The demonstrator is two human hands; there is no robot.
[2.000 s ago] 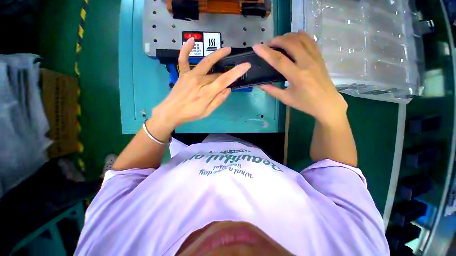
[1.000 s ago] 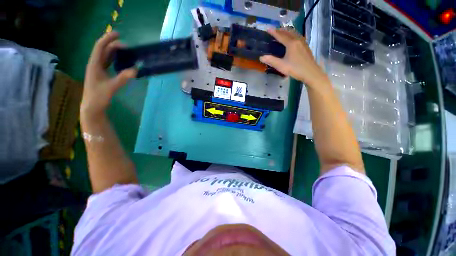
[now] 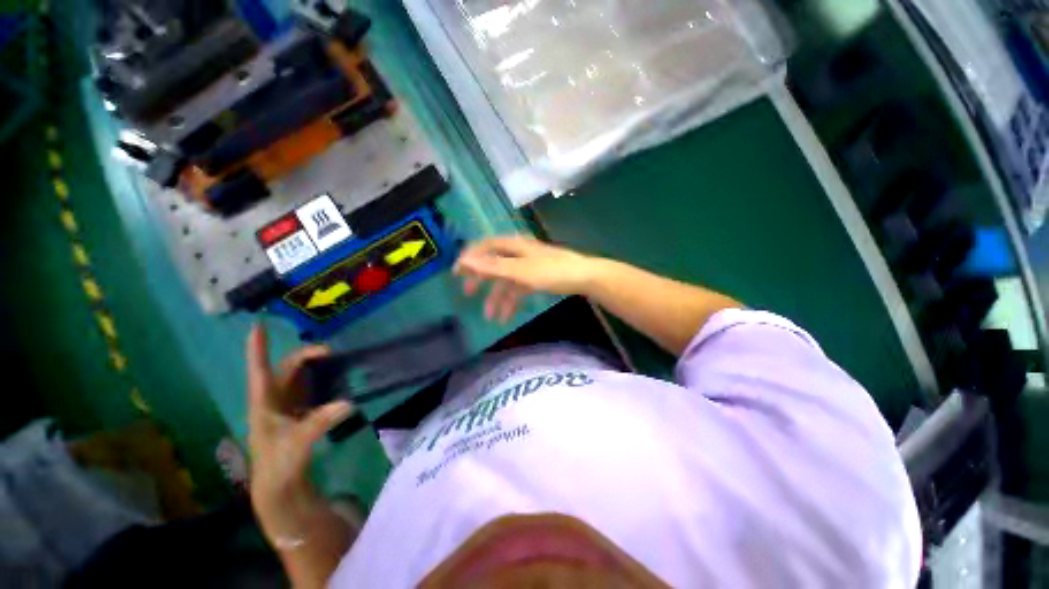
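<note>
My left hand (image 3: 285, 405) holds a black oblong housing (image 3: 397, 361) by its left end, in front of the button box, close to my shirt. The housing is slightly blurred. My right hand (image 3: 502, 274) is empty with its fingers apart, near the right end of the blue button box (image 3: 364, 276). Another black housing (image 3: 282, 104) lies in the orange-brown fixture (image 3: 301, 150) on the grey base plate (image 3: 207, 251). The button box face shows two yellow arrows and a red centre.
A clear blister tray (image 3: 621, 69) is at the top, right of the machine. The teal workbench (image 3: 460, 173) carries the machine. A pale rail (image 3: 845, 219) and dark housings run down the right side. White stacks (image 3: 69, 483) are at lower left. Yellow-black tape marks the green floor at left.
The view has turned, so the machine appears at upper left. My right hand has let go of the housing at the fixture. My left hand has brought its housing in front of the button box.
</note>
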